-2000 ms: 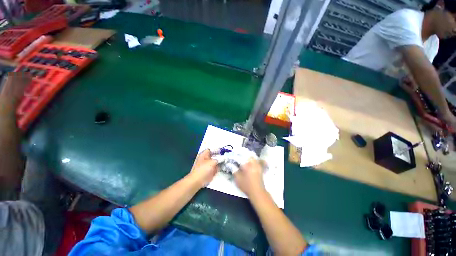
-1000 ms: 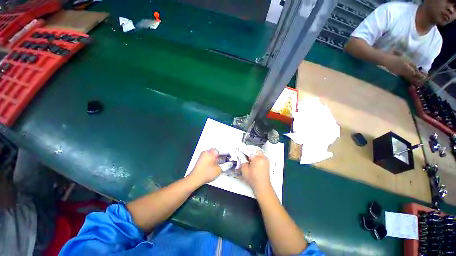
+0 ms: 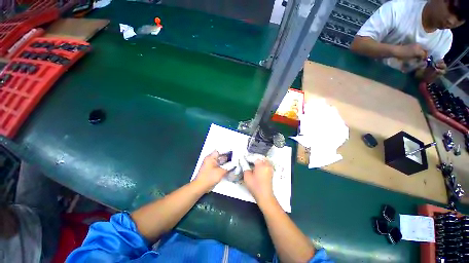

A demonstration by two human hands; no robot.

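Observation:
A white paper sheet lies on the green bench in front of me, with grey smudges. My left hand is over its left part and holds a small dark piece in the fingertips. My right hand is just right of it, closed on a crumpled whitish cloth. The cloth bunches between both hands against the piece. The fingers and cloth hide most of the piece.
A metal post stands at the sheet's top edge, by an orange-red box. White wipes and a black cube holder are on the brown board. Red trays stand far left. A person in white sits at upper right.
The hands shift slightly over the sheet, with the cloth and piece between them. The person at upper right now has both hands raised together and the head bent down.

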